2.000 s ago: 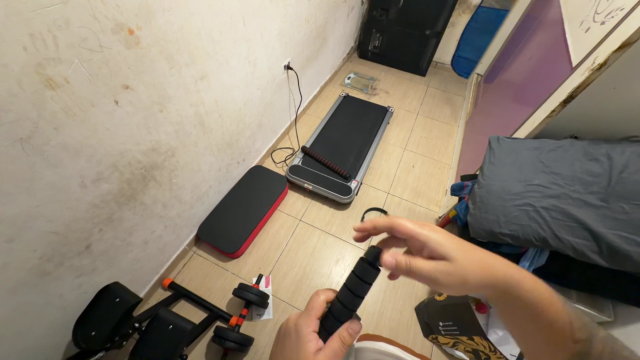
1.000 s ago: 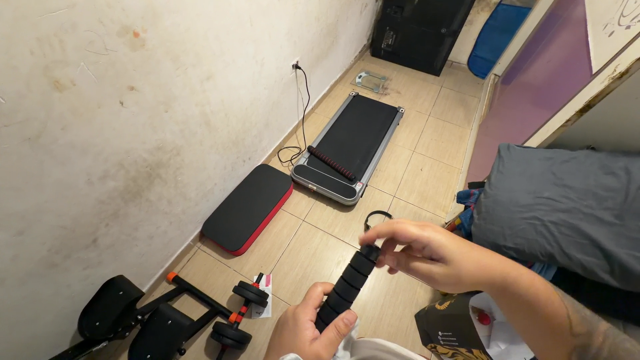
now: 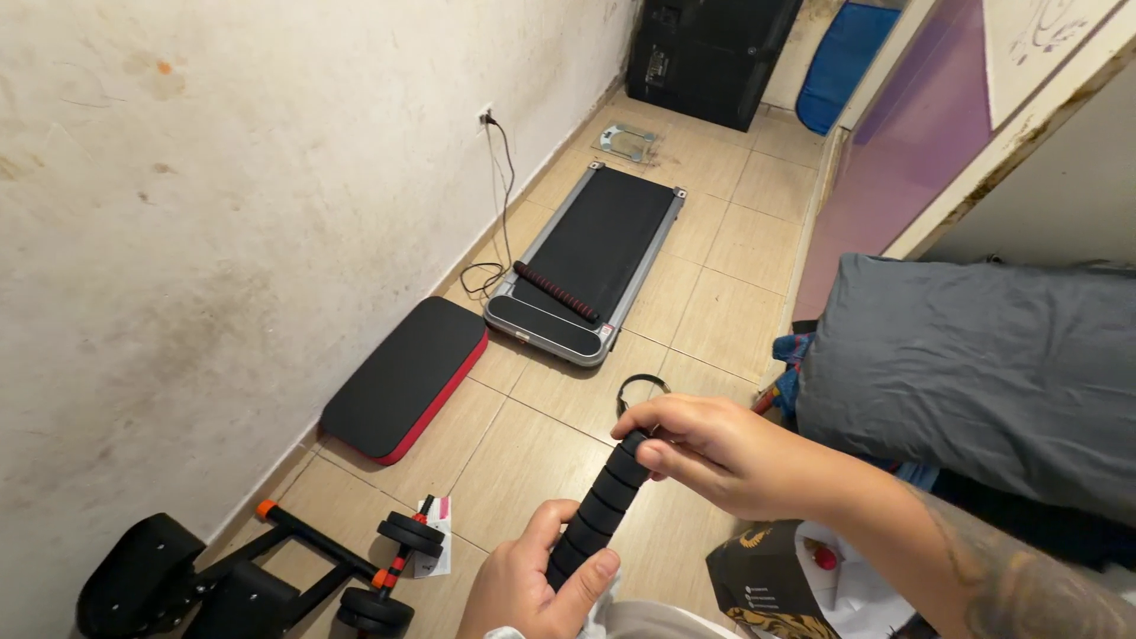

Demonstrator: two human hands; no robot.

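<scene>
A black ribbed foam handle (image 3: pixel 606 506) slants up and to the right between my hands, low in the middle of the view. Its lower part is wrapped by my left hand (image 3: pixel 543 572), thumb on one side and fingers on the other. My right hand (image 3: pixel 710 448) pinches the upper end with thumb and fingertips. Behind the right fingertips a black loop (image 3: pixel 641 380), like a strap, shows; whether it joins the handle I cannot tell.
A walking pad (image 3: pixel 603 240) with a ribbed bar (image 3: pixel 556 291) lies on the tiles, beside a black and red step board (image 3: pixel 408 377). Lower left are a dumbbell (image 3: pixel 397 565) and a padded frame (image 3: pixel 315 543). At right are a grey pillow (image 3: pixel 967 364) and a black bag (image 3: pixel 768 577).
</scene>
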